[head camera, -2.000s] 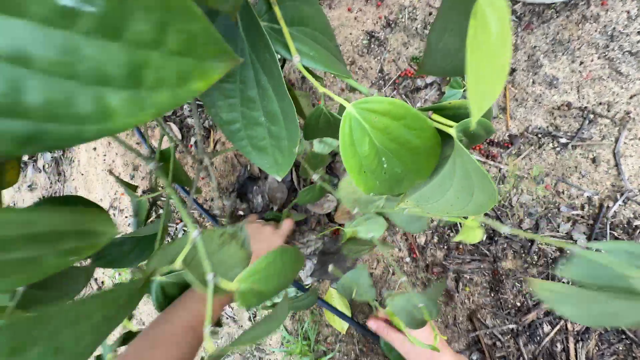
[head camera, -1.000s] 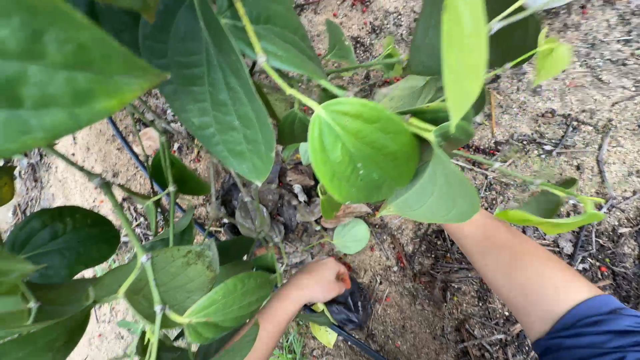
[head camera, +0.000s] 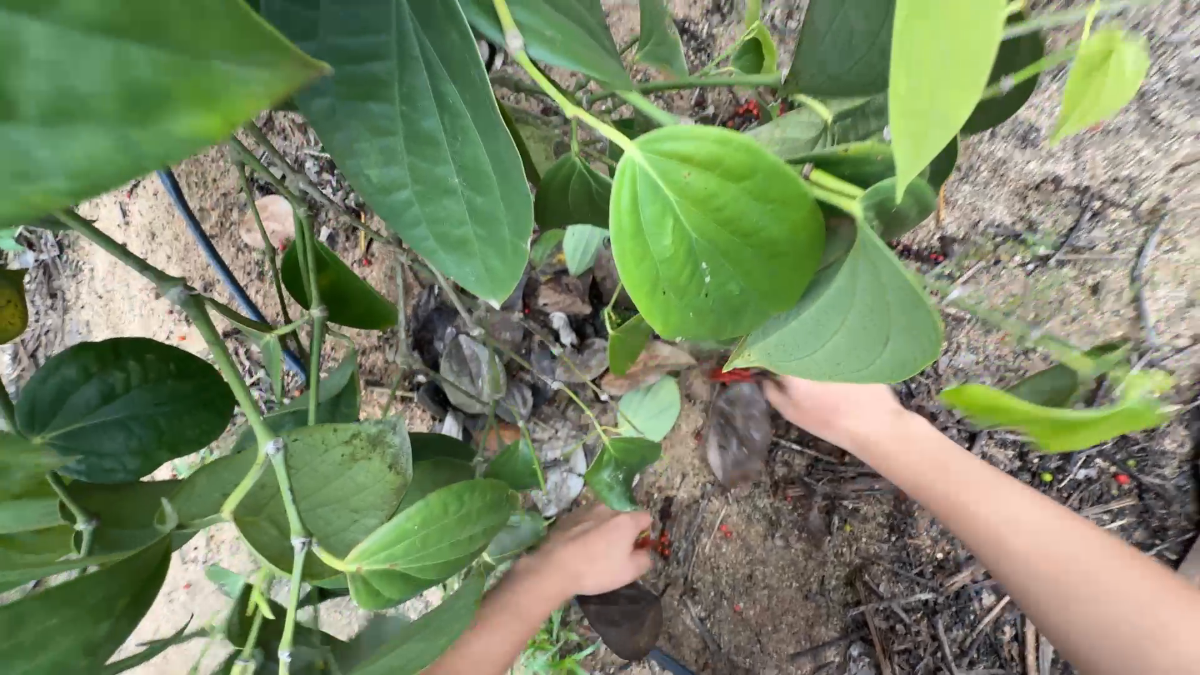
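Note:
Curled at lower centre, my left hand [head camera: 600,553] has small red berries [head camera: 660,544] at its fingertips, and a dark dry leaf [head camera: 622,619] lies just below it. My right hand [head camera: 825,403] reaches in from the right, palm down; its fingertips meet a red berry spike [head camera: 733,375] and the top of a grey-brown dry leaf [head camera: 739,433]. Whether it grips either is unclear. A vine's broad green leaf [head camera: 717,234] hangs above and between the hands, and a paler leaf [head camera: 848,314] overlaps the right hand's upper edge.
Jointed green vine stems [head camera: 272,441] and large leaves [head camera: 412,141] crowd the left and top. A dark hose [head camera: 225,272] runs over the sandy soil. Dry leaf litter [head camera: 473,370] lies mid-view; twigs [head camera: 881,619] and scattered red berries [head camera: 1121,479] are at right.
My right hand, hidden behind leaves a second ago with only the forearm showing, is now visible beside the dry leaf. My left hand stays low, with red at its fingertips.

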